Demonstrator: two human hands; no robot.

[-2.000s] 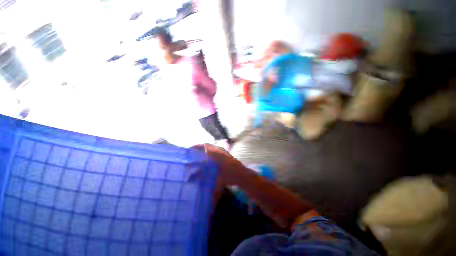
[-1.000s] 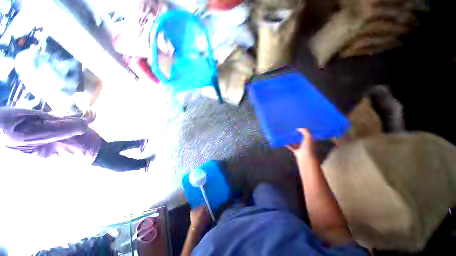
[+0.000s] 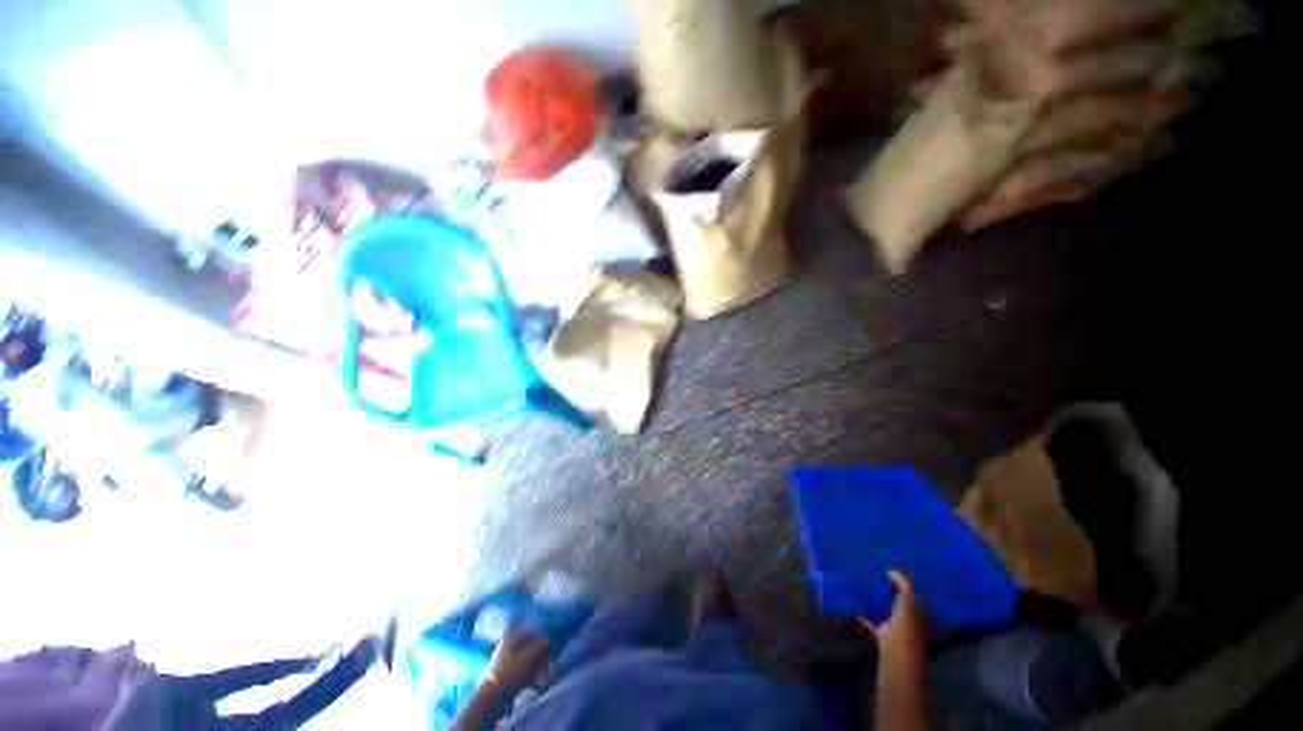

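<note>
My right hand (image 3: 900,614) grips the near edge of the blue plastic tray (image 3: 900,536), which is held low over the dark floor on the right, beside an open brown sack. My left hand (image 3: 517,657) is blurred at the bottom, over the low blue stool (image 3: 446,660). A pale blurred thing, perhaps the white ladle (image 3: 557,586), shows just beyond my left hand. Whether my left hand holds anything cannot be told.
A light-blue plastic armchair (image 3: 486,350) stands ahead left. Brown sacks (image 3: 729,243) stand ahead, and more are stacked (image 3: 1065,107) at the upper right. An open sack (image 3: 1036,514) is beside the tray. A red bundle (image 3: 540,114) is behind. A person's sleeve (image 3: 72,693) shows at lower left.
The tray has come from in front of me on the left, past the front, and down to my right in my right hand. My left hand now shows over the stool. The view has swung right.
</note>
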